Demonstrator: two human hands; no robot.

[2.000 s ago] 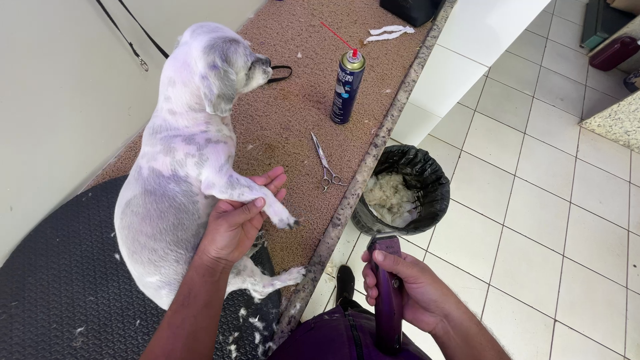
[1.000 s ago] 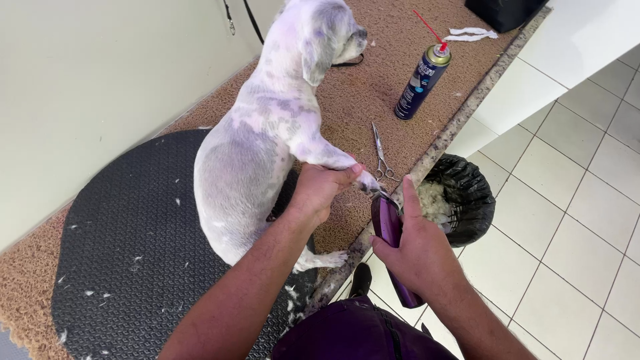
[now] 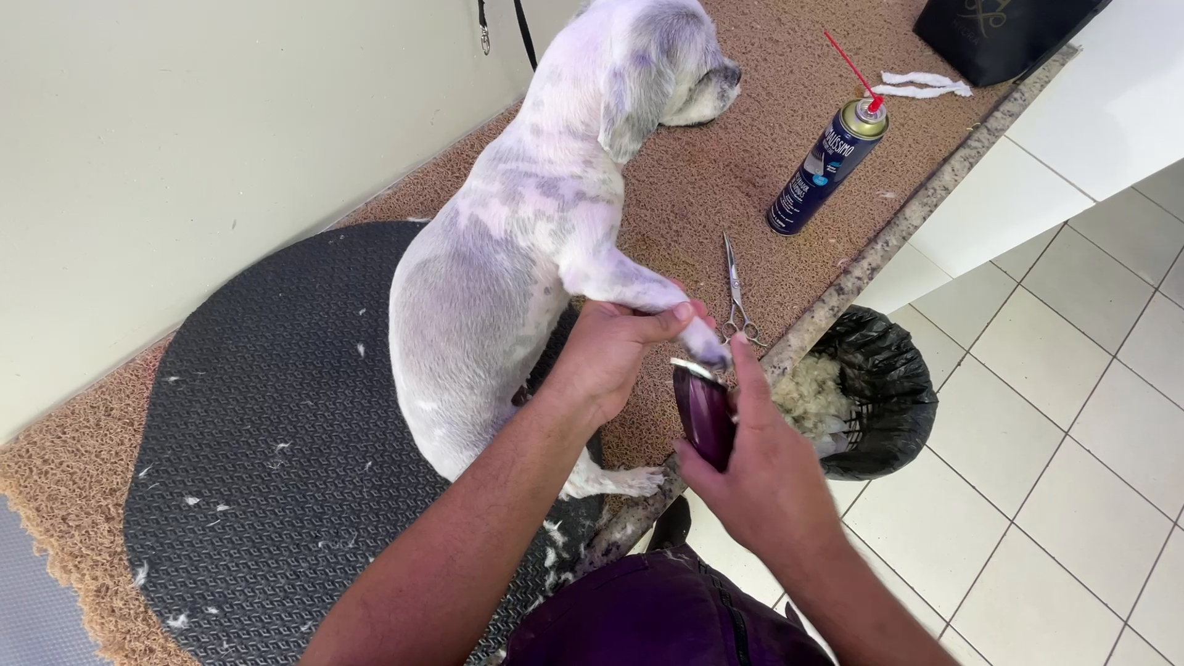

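A small dog (image 3: pixel 499 268) with short white and grey fur sits on the counter, its head turned to the right. My left hand (image 3: pixel 620 351) grips its outstretched foreleg (image 3: pixel 638 282) just above the paw (image 3: pixel 705 350). In my right hand (image 3: pixel 772 453) is a purple hair clipper (image 3: pixel 708 416), with the pale blade end close against the paw; whether it touches is unclear. My right index finger points up beside the paw. Metal scissors (image 3: pixel 733 287) lie on the brown mat beyond the paw, and a dark blue spray can (image 3: pixel 826 171) with a red straw stands behind them.
A bin lined with a black bag (image 3: pixel 897 398) holds cut fur beside the granite counter edge (image 3: pixel 925 190). A black textured mat (image 3: pixel 268 416) with fur tufts lies at left. White strips (image 3: pixel 920 91) and a black bag (image 3: pixel 990 37) are at the back; a leash clip hangs by the wall.
The clipper, held away from the dog over the counter's edge two seconds ago, has come up to the paw in my right hand. My left hand keeps the foreleg. The view has shifted left.
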